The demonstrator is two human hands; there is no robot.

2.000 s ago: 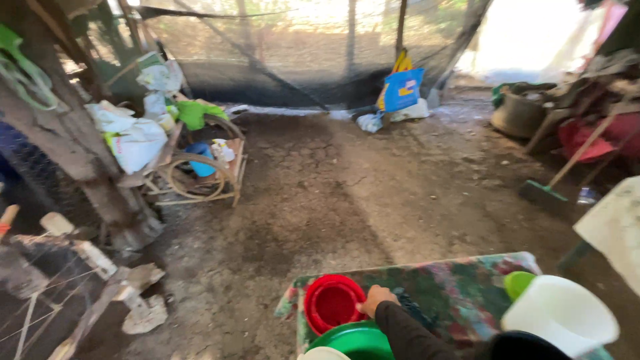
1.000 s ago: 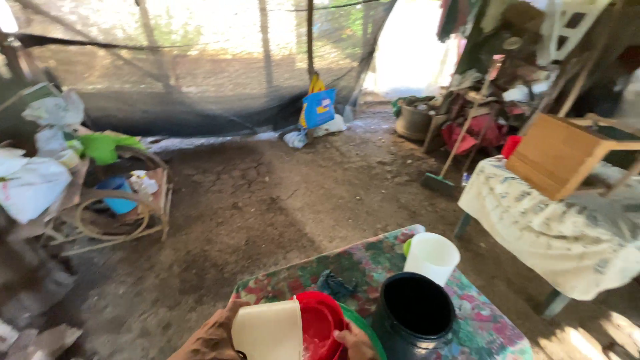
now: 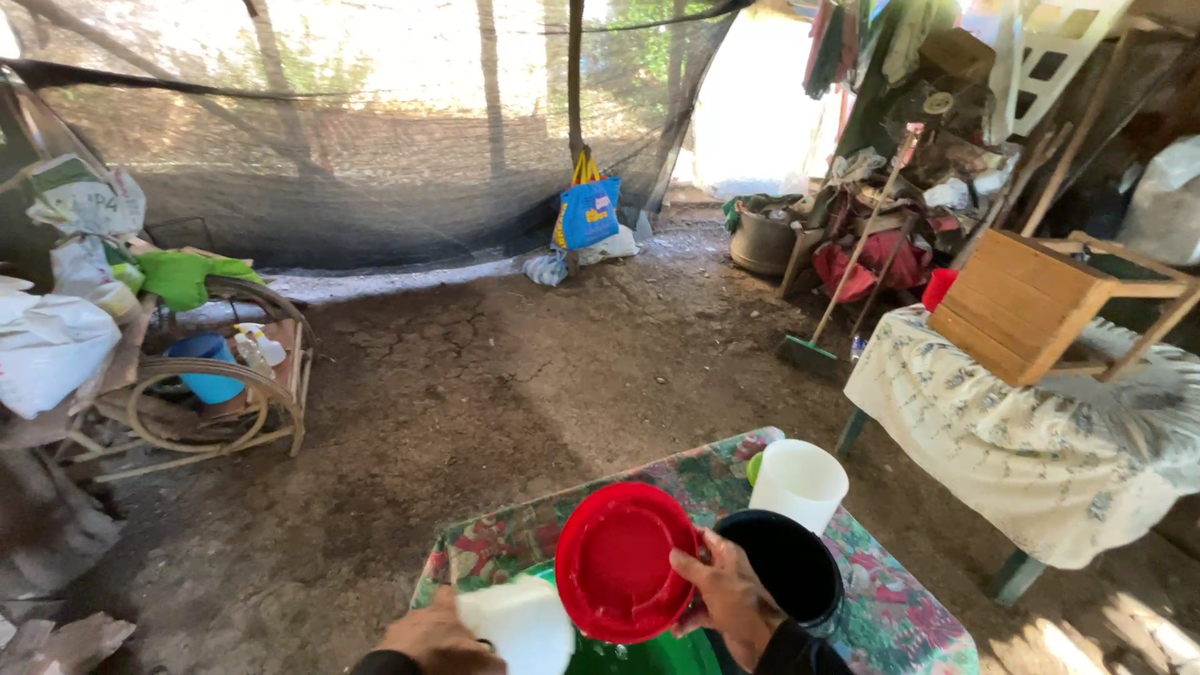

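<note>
My right hand [image 3: 727, 591] grips the rim of a round red plastic lid [image 3: 626, 562], tilted up above a green basin [image 3: 647, 656]. Drops of water show under the lid. To its left, my left hand [image 3: 439, 637] holds a white plastic container [image 3: 521, 623], blurred and close beside the lid. A black bucket [image 3: 783, 562] stands just right of my right hand, its mouth facing up. Behind it is a white bucket [image 3: 800, 483], with part of a light green item [image 3: 754, 468] at its left. All are on a table with a floral cloth [image 3: 900, 600].
At right, a wooden stool [image 3: 1022, 305] lies on a second table with a cream cloth [image 3: 1012, 441]. A green broom [image 3: 811, 352] leans before piled goods. At left, a rattan rack [image 3: 206, 412] holds a blue bucket [image 3: 202, 366]. A blue bag [image 3: 589, 214] hangs on the post.
The red lid has risen from low over the green basin and now faces me in my right hand. The white container has moved lower in my left hand. The view has swung right since two seconds ago.
</note>
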